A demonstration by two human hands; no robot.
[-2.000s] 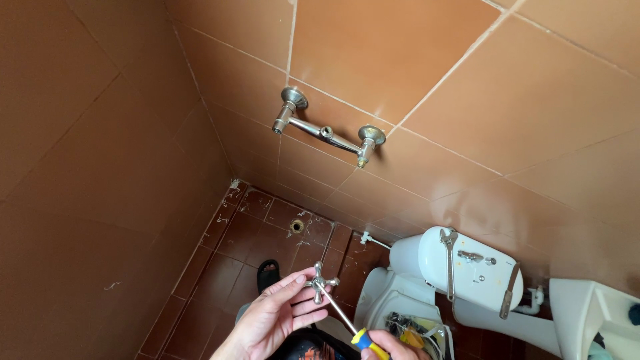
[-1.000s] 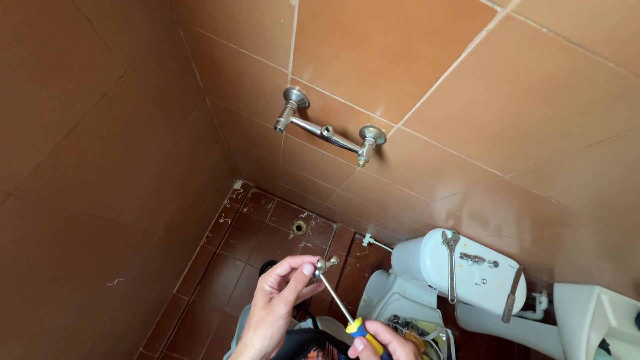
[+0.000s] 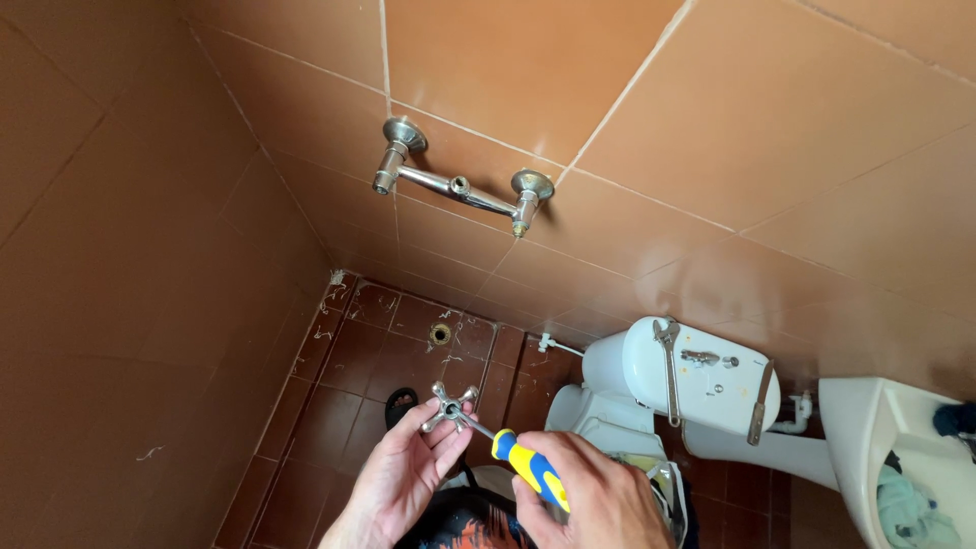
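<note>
My left hand (image 3: pixel 408 465) holds a chrome cross-shaped tap handle (image 3: pixel 450 409) by its arms, its central socket turned up. In my right hand (image 3: pixel 591 484) is a screwdriver (image 3: pixel 531 467) with a yellow and blue grip, its shaft pointing left and its tip at the handle's centre. How deep the tip sits cannot be seen. Above both hands, a chrome wall-mounted mixer tap body (image 3: pixel 461 187) is fixed to the tiled wall. It has no handle on either end, and a brass stem (image 3: pixel 520 229) shows at its right end.
An adjustable wrench (image 3: pixel 669 374), a knife-like tool (image 3: pixel 760 404) and several small metal parts (image 3: pixel 700 357) lie on the white toilet cistern lid (image 3: pixel 637 351). A washbasin (image 3: pixel 862 427) holding cloths stands at the right. A floor drain (image 3: pixel 440 333) and scattered whitish strands are on the tiles below.
My left hand has turned the cross handle, which now faces up with its arms spread. The screwdriver remains in my right hand, with its tip still at the handle.
</note>
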